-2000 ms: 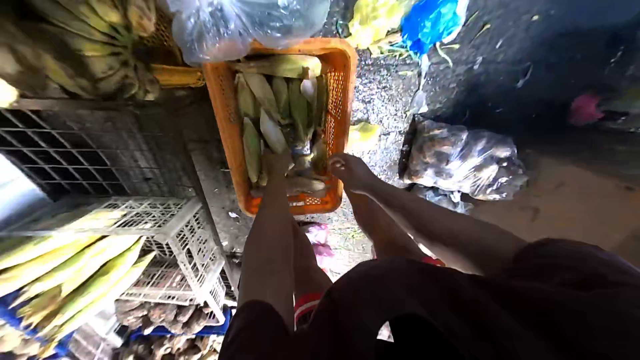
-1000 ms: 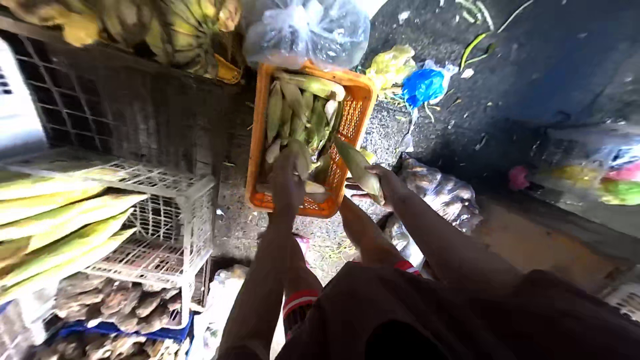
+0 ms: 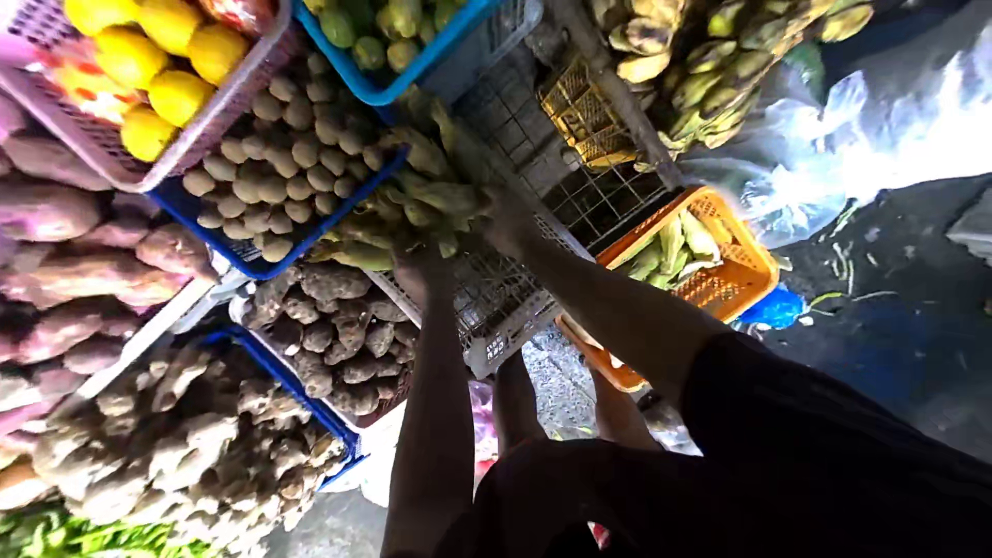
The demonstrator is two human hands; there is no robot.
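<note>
Both my hands reach onto a pile of corn ears in green husks (image 3: 418,194) at the far side of a light plastic mesh crate (image 3: 504,333). My left hand (image 3: 425,275) rests at the near edge of the pile, and my right hand (image 3: 504,213) lies at its right side; the shadow hides whether the fingers are closed on a husk. Right of my right forearm, an orange plastic basket (image 3: 744,291) stands on the ground with more husked corn (image 3: 674,252) inside.
Around the pile are a blue-rimmed tray (image 3: 271,267) of small round brown produce, a crate of dark tubers (image 3: 341,333), a pink basket (image 3: 132,174) of yellow fruit and a light-blue basket (image 3: 380,97) of green fruit. A clear plastic bag (image 3: 790,186) lies beyond the orange basket.
Both my hands have left the orange basket and moved to the corn pile on the left. The corn ear in my right hand one second ago is no longer distinguishable. The view has swung left.
</note>
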